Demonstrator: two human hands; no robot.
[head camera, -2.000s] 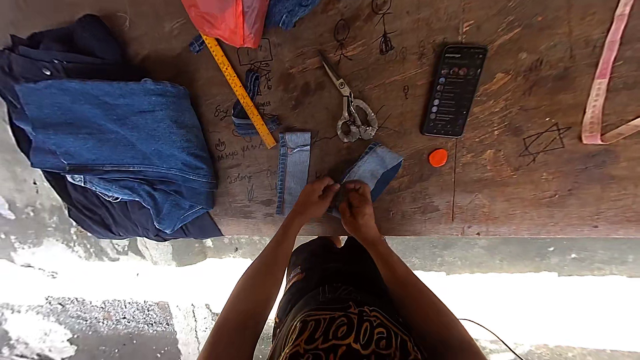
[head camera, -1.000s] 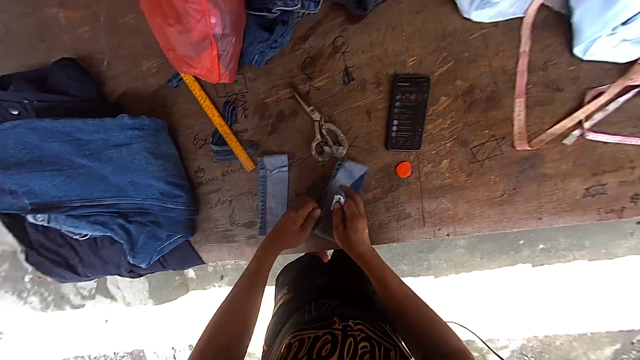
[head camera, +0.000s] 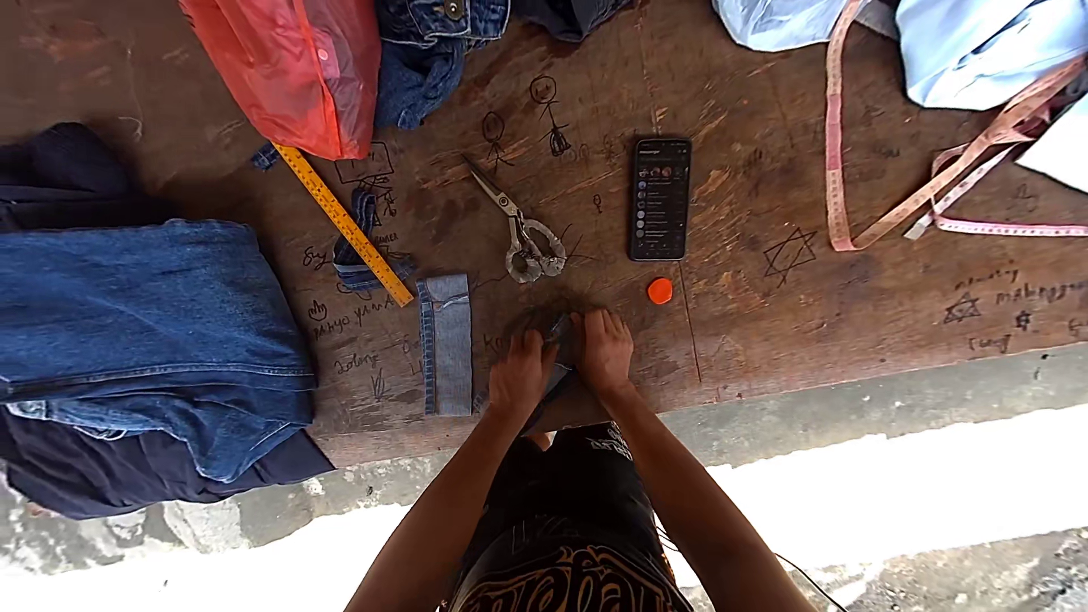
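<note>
Both my hands are on a piece of denim (head camera: 557, 380) near the table's front edge. My left hand (head camera: 521, 371) grips its left side and my right hand (head camera: 604, 348) its upper right part, so much of the cloth is hidden. A flat strip of lighter denim (head camera: 452, 348) with a stitched edge lies just left of my left hand. Beyond my hands are scissors (head camera: 515, 223) with wrapped handles, points toward the upper left. An orange round cap (head camera: 660, 291) lies to the right of them, below a phone (head camera: 660, 200) with a lit screen.
Folded jeans (head camera: 153, 314) are stacked on dark cloth at the left. A yellow ruler (head camera: 344, 223) lies over a denim scrap (head camera: 361, 255), its far end by a red plastic bag (head camera: 297, 68). A pink measuring tape (head camera: 835, 144) and light blue cloth (head camera: 977, 51) are at the far right.
One second ago the denim piece lay more spread out with a pale patch showing; now it is bunched between my hands, which are closer together. The view has shifted since two seconds ago.
</note>
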